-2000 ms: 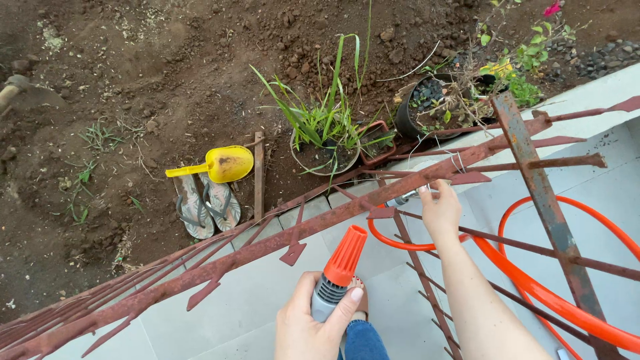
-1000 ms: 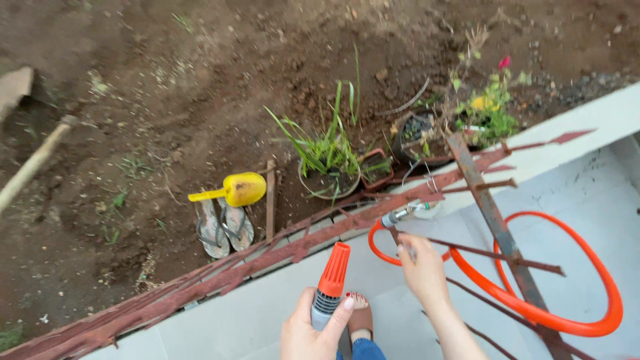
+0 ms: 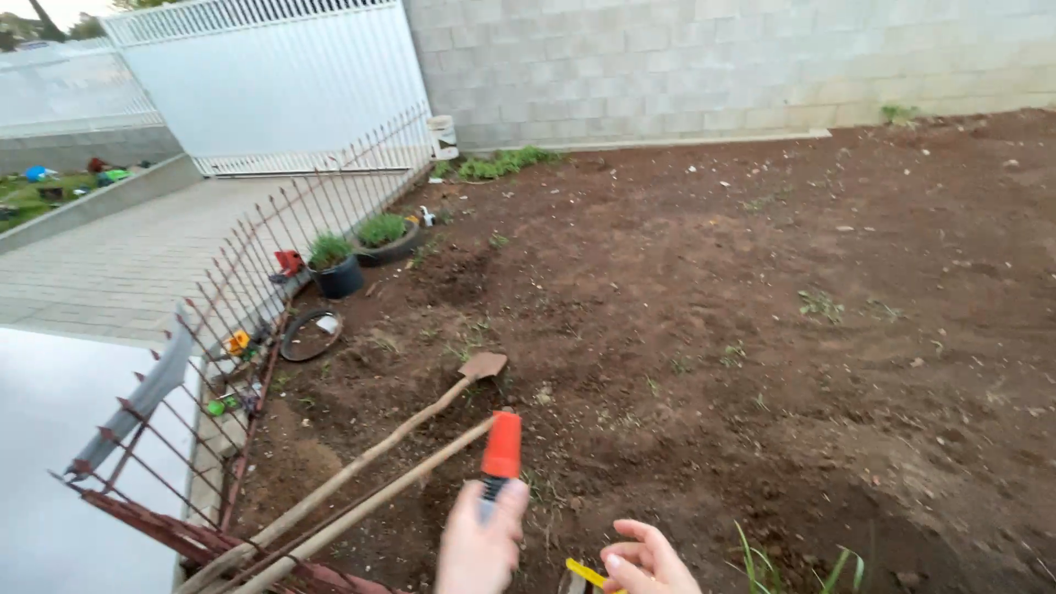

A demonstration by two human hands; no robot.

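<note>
My left hand (image 3: pixel 487 536) grips a hose nozzle (image 3: pixel 502 450) with an orange tip and a grey and black body, its tip pointing up and away over the soil. To its right, at the bottom edge, my right hand (image 3: pixel 645 561) has loosely curled fingers and appears to hold nothing. The yellow handle of a hand scoop (image 3: pixel 582 571) shows on the ground just left of the right fingers. The orange hose is out of view.
A rusty spiked metal fence (image 3: pixel 219 536) runs along the left. A long-handled shovel (image 3: pixel 404 429) and a second wooden handle (image 3: pixel 371 503) lean over it. Beyond are a black plant pot (image 3: pixel 340 279), planted tire (image 3: pixel 396 247), white bucket (image 3: pixel 443 139), white gate (image 3: pixel 280 91) and block wall (image 3: pixel 660 66).
The view has swung up and left toward the gate and wall. My right hand has left the metal hose fitting by the fence. The nozzle remains in my left hand.
</note>
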